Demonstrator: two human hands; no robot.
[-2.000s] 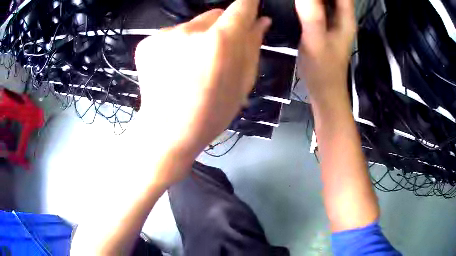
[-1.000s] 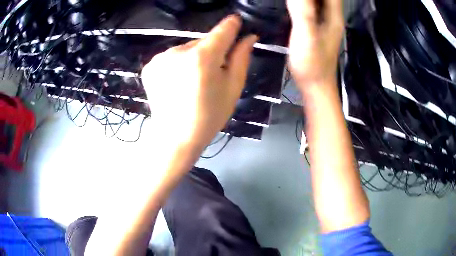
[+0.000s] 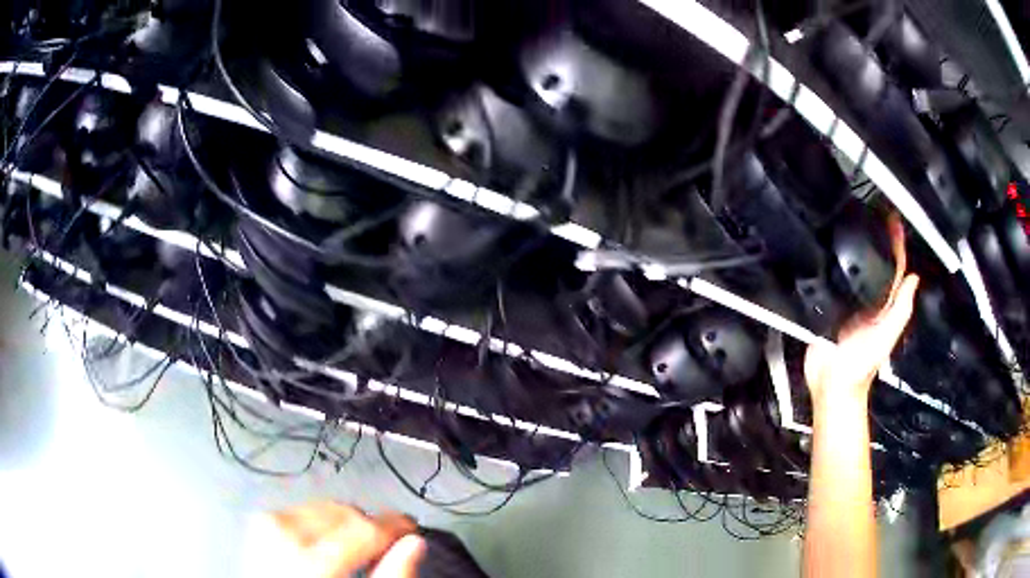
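My right hand (image 3: 853,352) reaches up to a shelf at the right, its fingers beside a black rounded unit (image 3: 861,262). Its fingertips are partly hidden, so a grip cannot be told. My left hand (image 3: 345,540) is low, blurred and cut off by the bottom edge. Its fingers look bent, and whether it holds anything cannot be told. More black units with small dark dots (image 3: 587,85) lie on the shelves, including a pair (image 3: 666,367) left of my right hand.
White-edged rack shelves (image 3: 418,172) cross the view in several tiers. Thin black cables (image 3: 243,452) hang in loops off the lower edges. Red digits (image 3: 1017,201) show at the far right. A yellow-orange wooden bench or cabinet (image 3: 983,488) stands at the lower right. Grey-green floor shows below.
The view has swung to the rack. My hands, earlier close together at a dark unit at the top, are now apart: right at a shelf, left low. The red stool and blue tote have left view.
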